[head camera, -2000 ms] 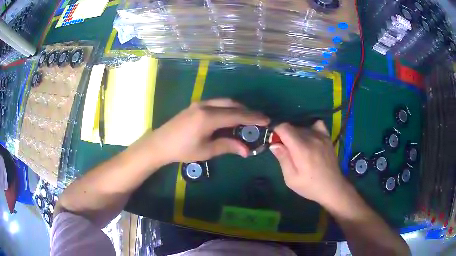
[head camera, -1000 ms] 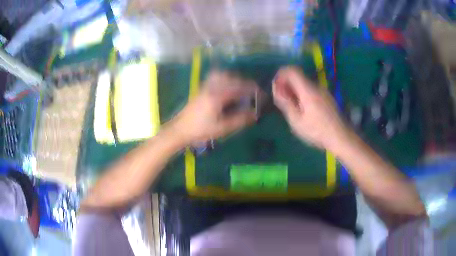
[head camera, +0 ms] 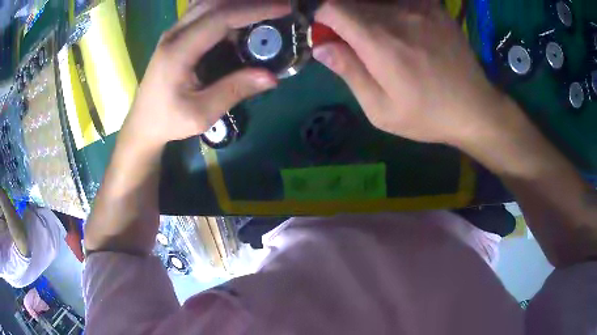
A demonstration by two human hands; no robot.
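Observation:
My left hand (head camera: 196,78) holds a round black unit (head camera: 264,43) with a silver centre disc between thumb and fingers, near the top of the picture. My right hand (head camera: 406,72) grips a red test probe (head camera: 321,34), its end at the pins on the unit's right side. A shiny metal edge shows just below the pins. Another round unit (head camera: 217,132) lies on the mat below my left hand, beside the yellow tape. A dark round shape (head camera: 325,127) shows faintly on the mat below the hands.
Several round units (head camera: 519,59) lie on the mat at the right, past the blue tape. Yellow paper (head camera: 108,62) with a slim dark pen (head camera: 87,91) is at the left, beside a brown tray (head camera: 52,141). A green label (head camera: 334,182) marks the front edge. Another person's arm (head camera: 14,224) shows far left.
One second ago the hands were apart; now they meet at the unit, with the red probe at its pins. The hands appear larger and higher in the picture, and the view has shifted.

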